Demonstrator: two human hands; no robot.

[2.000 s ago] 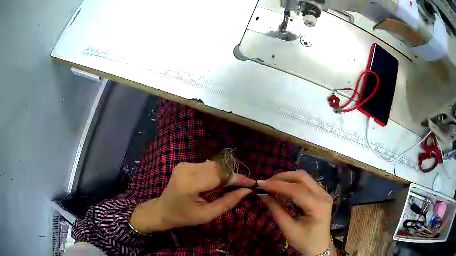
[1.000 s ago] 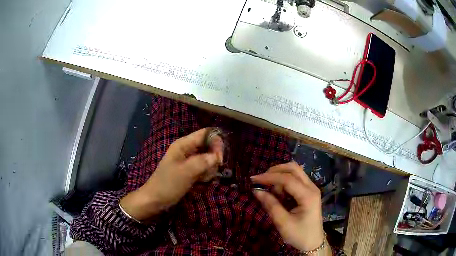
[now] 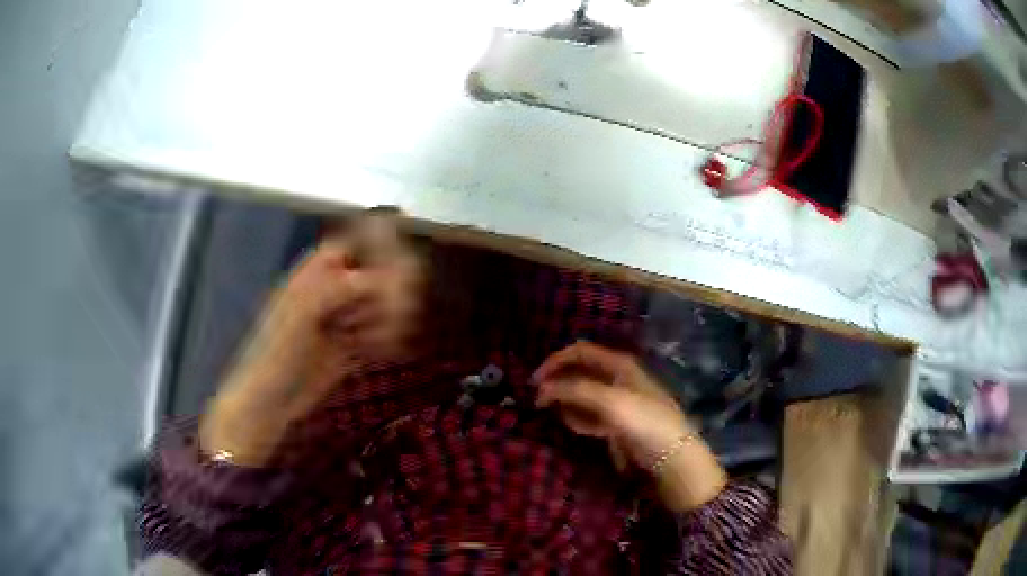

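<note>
My left hand (image 3: 355, 295) is blurred near the table's front edge, over the left of the lap. Its fingers are curled, and what they hold cannot be made out. My right hand (image 3: 603, 396) is over the lap with bent fingers. Its fingertips are blurred, and I cannot tell if something is between them. A small silver disc, looking like a bobbin (image 3: 490, 376), lies with other small bits on the red and dark plaid cloth (image 3: 496, 478), between the two hands.
The white table (image 3: 338, 124) runs across above the hands. On it are a phone with a red case (image 3: 836, 129), its red cord, and red-handled scissors (image 3: 957, 281). A white parts tray (image 3: 969, 468) and a wooden stool (image 3: 831, 484) are at the right.
My left hand has moved up and left, away from the small discs on the lap. My right hand has risen slightly, and the dark thing in its fingers no longer shows. The view has shifted.
</note>
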